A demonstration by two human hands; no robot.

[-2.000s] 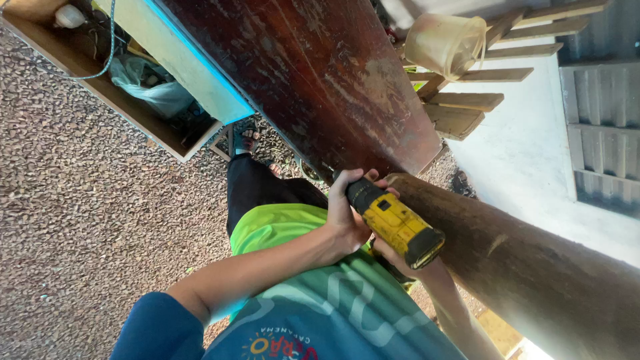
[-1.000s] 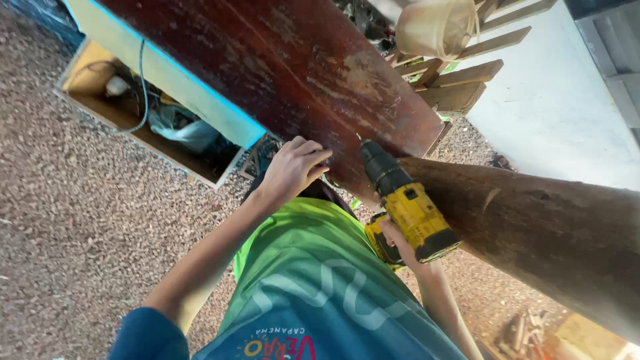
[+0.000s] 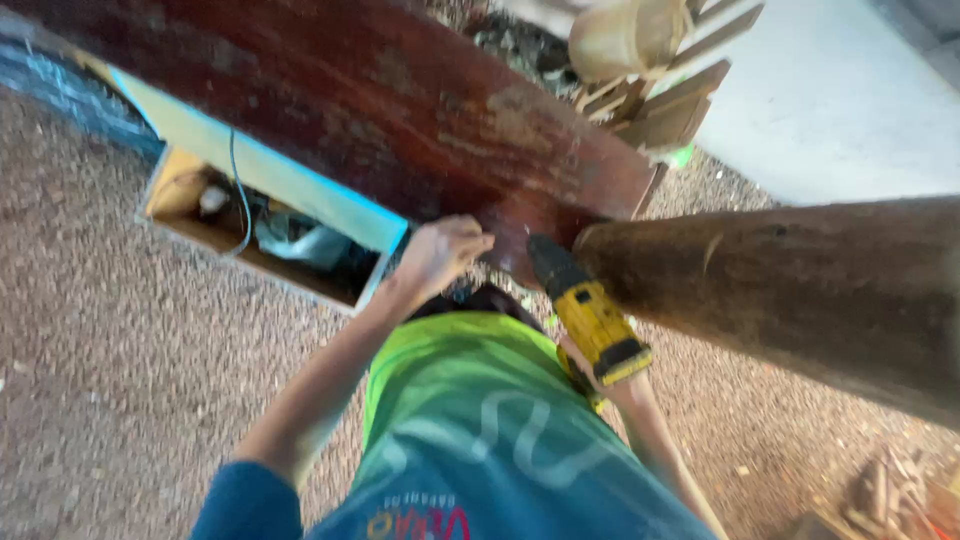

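A yellow and black cordless drill [image 3: 592, 319] is in my right hand [image 3: 600, 375], its chuck pointing up and left over the end of a dark red-brown wooden board [image 3: 465, 127]. The drill's body hides most of that hand. Near the board's lower edge is my left hand [image 3: 448, 251], fingers partly bent and blurred; I see nothing in it. A thick round wooden post [image 3: 765, 277] meets the board's end just right of the drill's chuck.
An open wooden box [image 3: 277, 277] holding a plastic bag and a cable stands left on gravel. A dirty plastic bucket [image 3: 622, 37] rests by wooden slats [image 3: 675, 109] at the upper right, near a white wall [image 3: 832, 105]. Wood scraps lie lower right.
Two seconds ago both my hands were together at the drill. My left hand has since come off it and moved to the left, while the drill stays in my right hand.
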